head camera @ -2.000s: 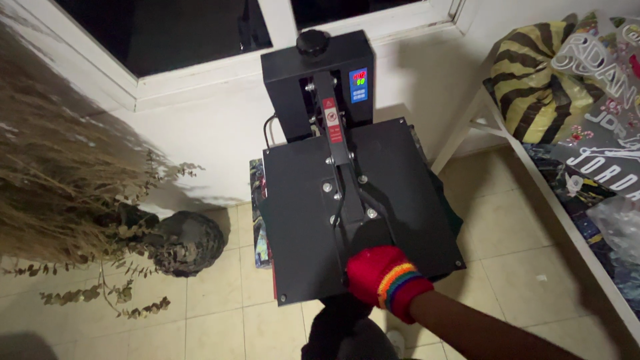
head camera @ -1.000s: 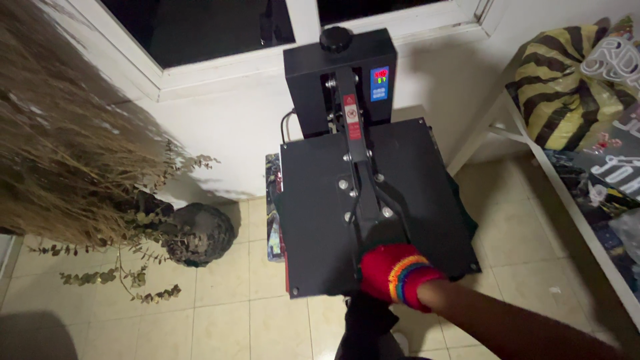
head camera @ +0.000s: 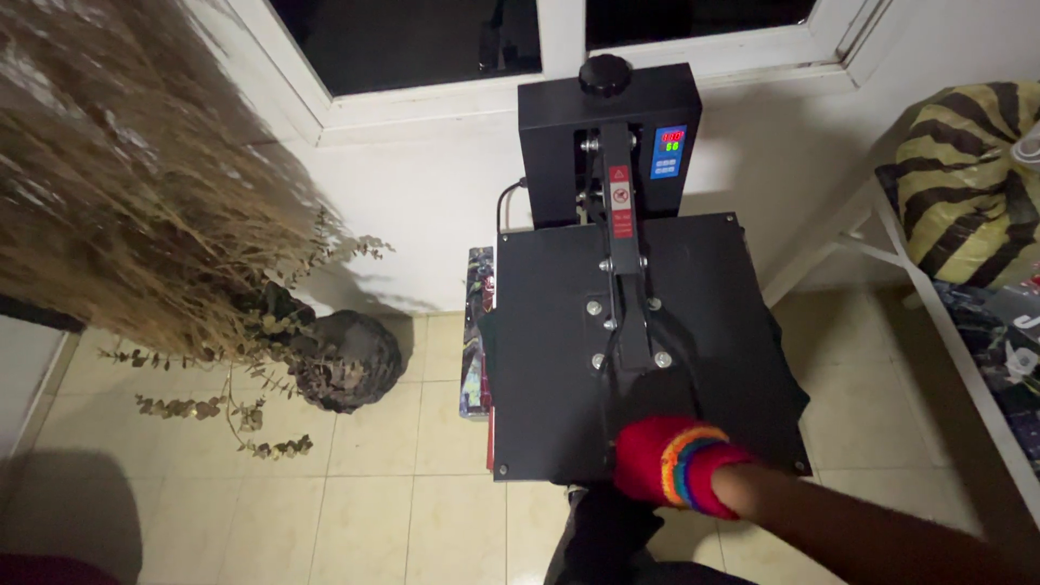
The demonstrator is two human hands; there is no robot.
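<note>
A black heat press (head camera: 552, 406) stands before me with its broad upper plate lowered. My right hand (head camera: 670, 463), in a red knitted glove with a rainbow-striped cuff, is at the front end of the press's handle; its fingers are hidden from above, though they appear closed around the bar. Dark cloth juts out past the plate's right edge. On the rear housing, a small control display (head camera: 669, 152) is lit with red and green digits, and a black round knob (head camera: 604, 75) tops it. My left hand is out of view.
On the left, dried grass stems and a dark rough vase (head camera: 349, 361) stand on the tiled floor. A white-framed table (head camera: 946, 333) at right bears a yellow-and-black striped bag (head camera: 967, 187) and printed plastic-like packages. A window (head camera: 455, 89) is behind the press.
My right hand stays at the handle's front end, and the plate remains lowered. The view has shifted somewhat.
</note>
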